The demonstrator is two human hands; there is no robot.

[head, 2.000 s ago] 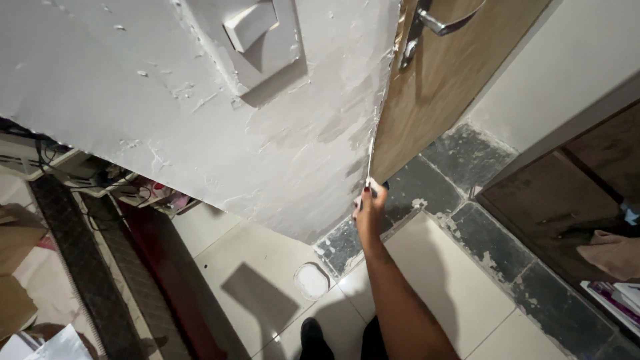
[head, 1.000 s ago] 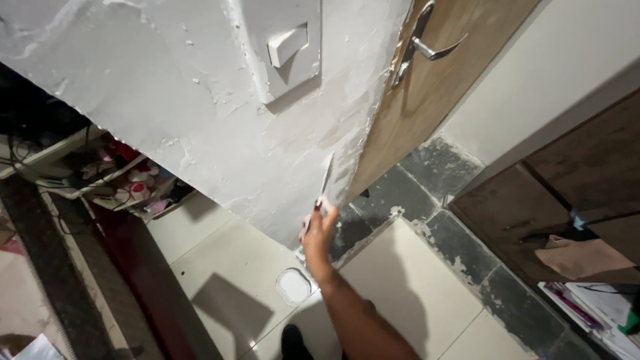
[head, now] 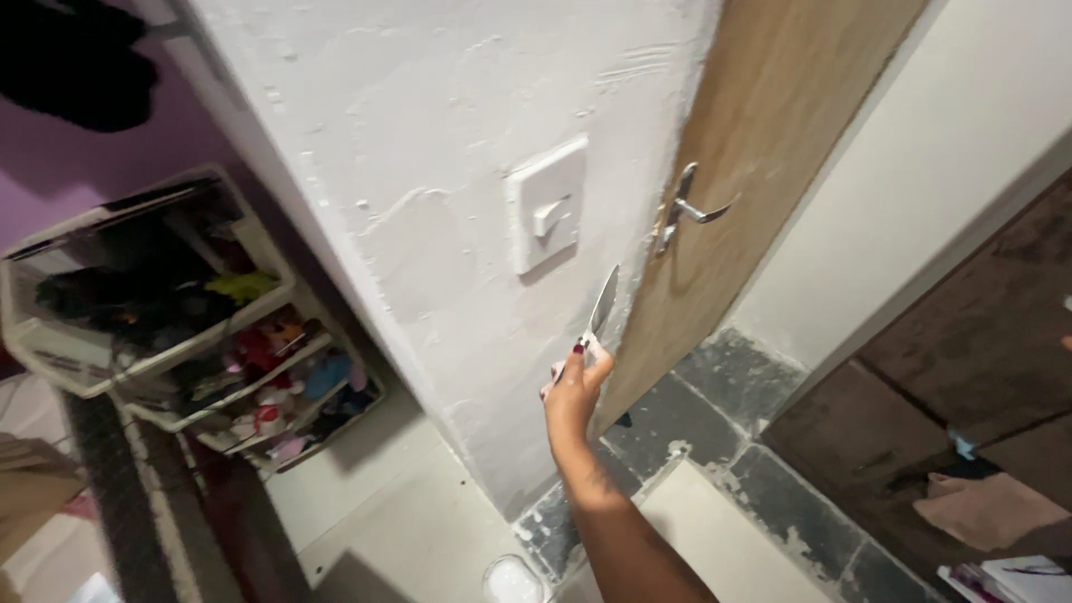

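Observation:
My right hand (head: 578, 377) grips the handle of a putty knife (head: 604, 303), its metal blade pointing up against or close beside the white plastered wall (head: 452, 276). Just above and to the left of the blade is a white light switch (head: 549, 209) in its plate. To the right of the blade stands a wooden door (head: 745, 159) with a metal lever handle (head: 702, 211). On the floor at the wall's foot sits a round white container (head: 512, 579), with white matter in it. My left hand is not in view.
A tiered plastic basket rack (head: 159, 368) filled with soft toys and dark items stands at the left. Grey floor tiles (head: 695, 423) with white splashes run below the door. A dark brown cabinet (head: 913, 402) with cloth and papers is at the right.
My right hand with the putty knife has moved up the wall, from near its lower edge toward the switch. The view has shifted, showing more of the rack at the left.

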